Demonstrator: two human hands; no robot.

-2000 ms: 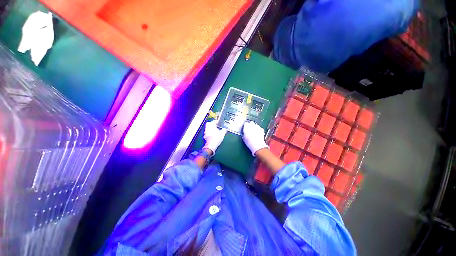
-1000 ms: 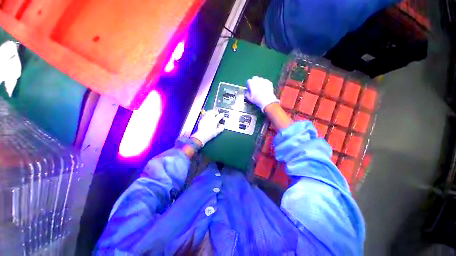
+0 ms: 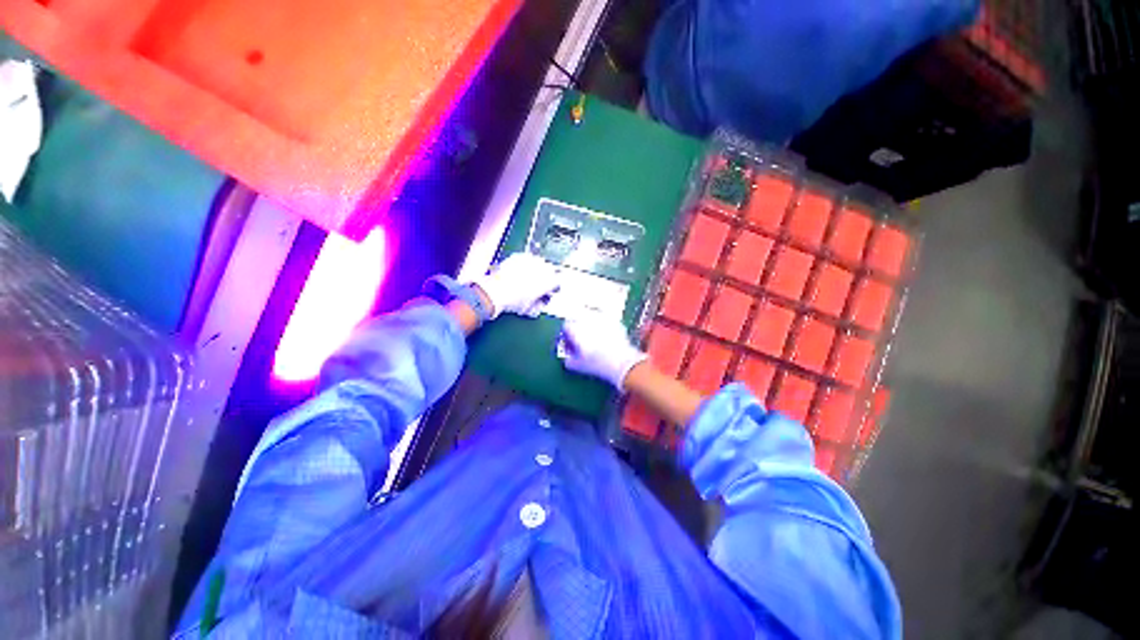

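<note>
A flat, pale-edged PCB panel (image 3: 588,238) lies on the green mat (image 3: 638,144). Dark boards show in its upper half; its lower half looks pale. My gloved left hand (image 3: 520,285) is at the panel's lower left edge, its fingertips on the panel. My gloved right hand (image 3: 600,348) is just below the panel, fingers curled; whether a small piece is in them cannot be told. The clear blister tray (image 3: 910,278) with salmon-red foam pads is right of the mat. One small green PCB (image 3: 729,186) lies in its top left pocket.
A silver rail (image 3: 525,163) runs along the mat's left side. An orange foam tray (image 3: 313,113) and a magenta glow are beyond it. Stacked clear trays (image 3: 88,438) stand at left. A person in blue (image 3: 800,63) and a black crate (image 3: 925,150) are at upper right.
My right hand has moved from the panel's upper right to below it. My left hand has moved slightly up. Dark boards seen earlier in the panel's lower half no longer show. The view has shifted.
</note>
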